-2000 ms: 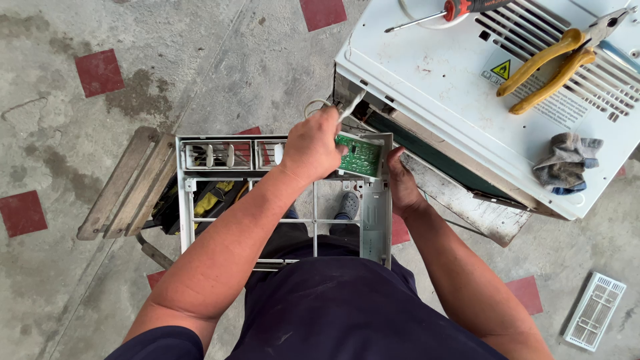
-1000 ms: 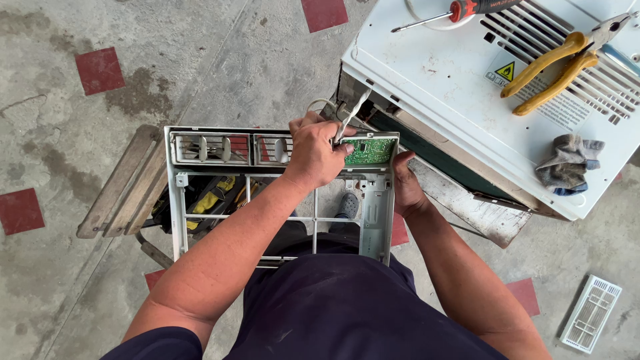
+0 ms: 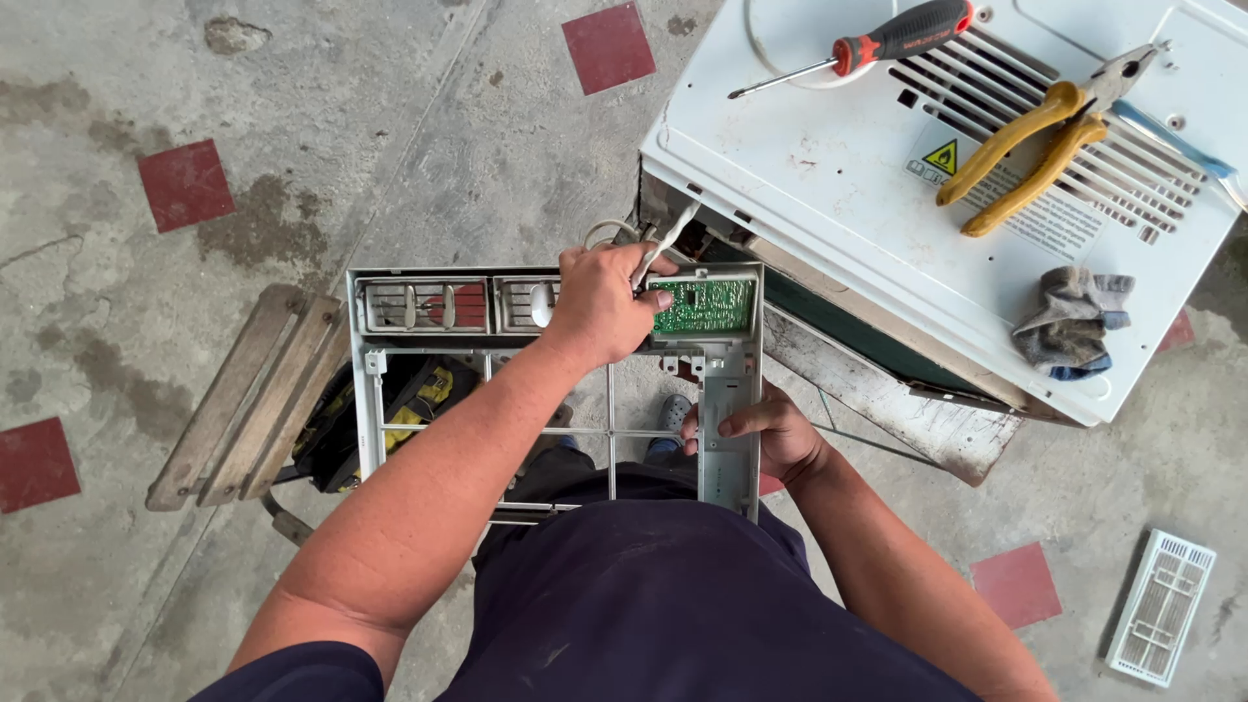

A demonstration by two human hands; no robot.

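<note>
The plastic front frame [image 3: 363,390] of an air conditioner lies across the front of my body, its louvered vents [image 3: 426,305] along the far edge. My left hand [image 3: 604,302] is at that far edge, fingers curled around white cables [image 3: 669,240], its thumb at the left edge of a green circuit board [image 3: 710,306]. The cables run to the white air conditioner unit [image 3: 780,146]. My right hand [image 3: 775,429] grips the frame's right side, thumb on top, some fingertips showing through the opening.
On the unit lie a screwdriver [image 3: 902,34], yellow-handled pliers [image 3: 1053,146] and a grey glove or cloth [image 3: 1072,317]. A slatted wooden piece [image 3: 249,400] and a black-and-yellow tool bag [image 3: 336,429] are at left. A white vent panel [image 3: 1160,606] lies on the floor at right.
My right hand has moved from the frame's upper right corner down its right side, toward my body. My left hand stays near the board and cables.
</note>
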